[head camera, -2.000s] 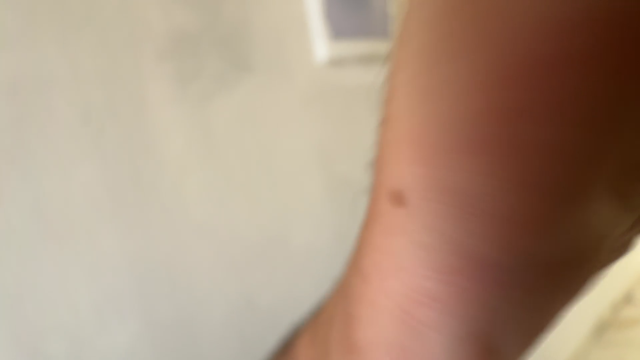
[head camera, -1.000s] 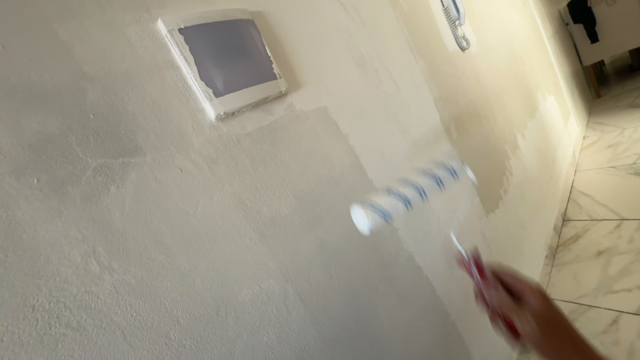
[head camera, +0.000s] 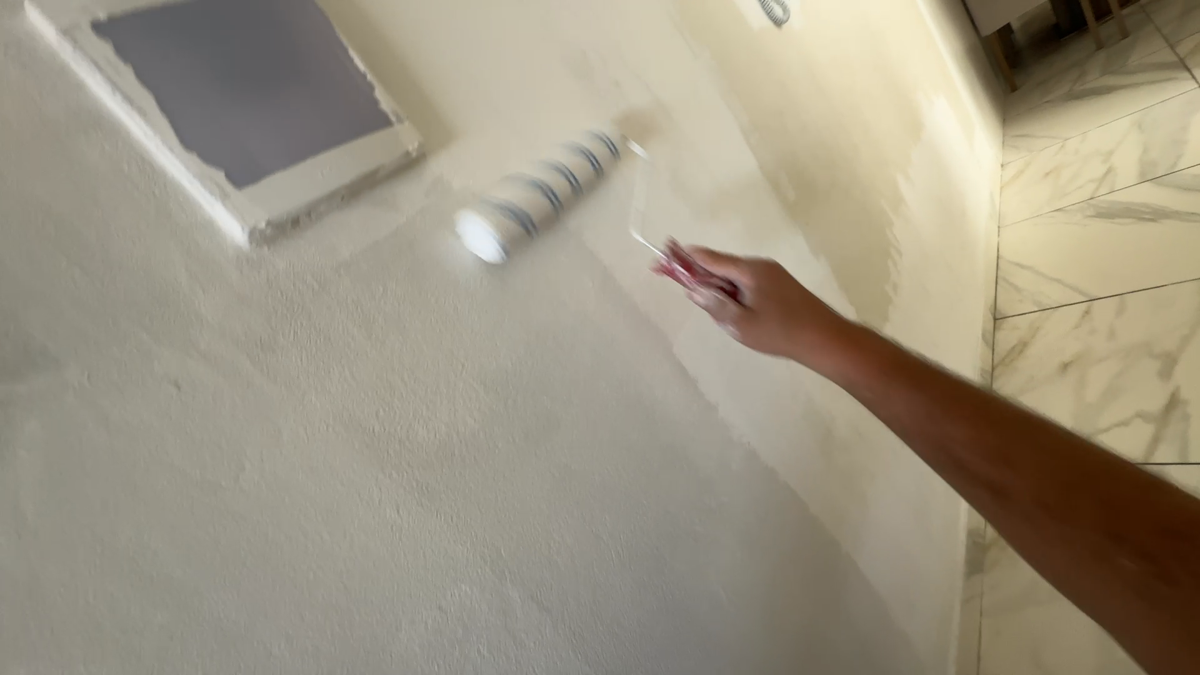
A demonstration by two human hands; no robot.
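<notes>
My right hand point(head camera: 755, 295) grips the red handle of a paint roller point(head camera: 553, 192), my arm reaching in from the lower right. The roller has a white sleeve with blue spiral stripes and a thin metal frame. Its sleeve lies at or very near the painted wall point(head camera: 375, 469); blur hides whether they touch. Patches of darker and lighter paint show on the wall around it. To the left of the roller is a wall-mounted panel point(head camera: 248, 89) with a grey-violet face and a paint-smeared white frame. My left hand is out of view.
Part of a coiled cord point(head camera: 774, 11) shows on the wall at the top. Marble-look floor tiles point(head camera: 1097, 366) run along the right side, beyond the wall's edge. Furniture legs point(head camera: 1092, 23) stand at the upper right.
Two seconds ago my forearm filled much of the view, with no roller visible. Since one second ago the view has shifted, and the roller now appears closer to the wall panel.
</notes>
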